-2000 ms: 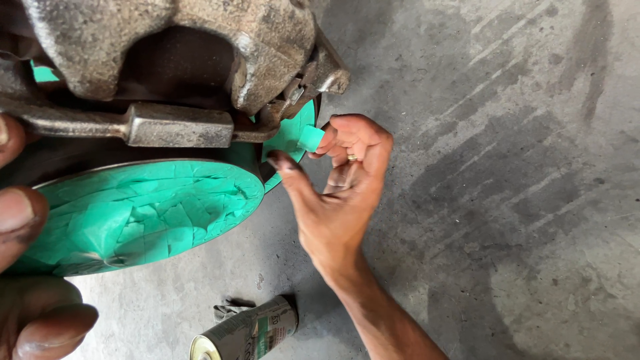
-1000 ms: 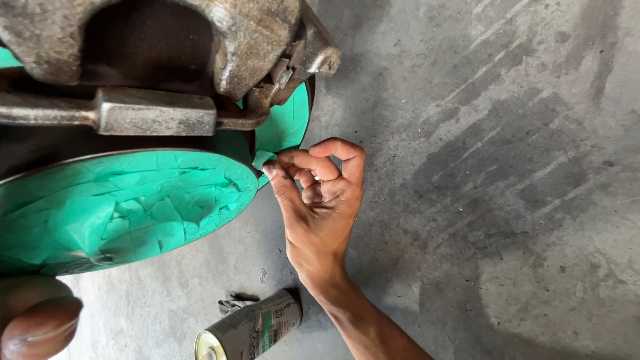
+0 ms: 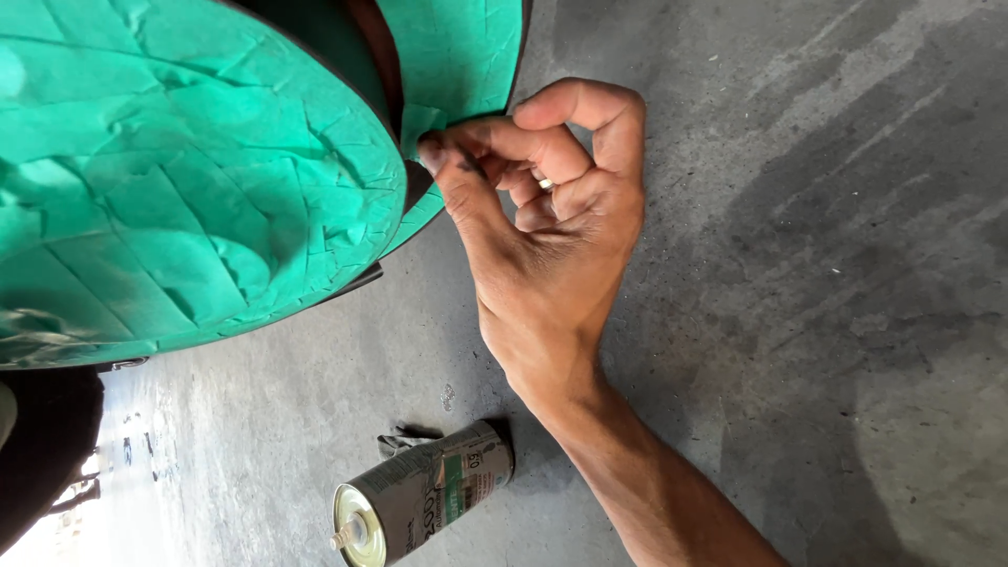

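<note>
My right hand [image 3: 551,213] pinches a small piece of green masking tape [image 3: 421,130] between thumb and finger, and a ring shows on one finger. The tape piece lies against a second round part covered in green masking tape [image 3: 457,55], behind the nearer one. A large round rim masked with overlapping strips of green tape [image 3: 205,181] fills the upper left. My left hand is out of view.
A metal can with a spout [image 3: 425,496] stands on the grey concrete floor [image 3: 772,260] at the bottom. Beside it is a dark crumpled cloth or glove [image 3: 405,439]. A dark shape [image 3: 47,441] stands at the lower left edge.
The view has moved closer to the masked parts, and the rusty metal casting has left it. My left hand has gone out of view. My right hand has brought the tape piece against the rear part.
</note>
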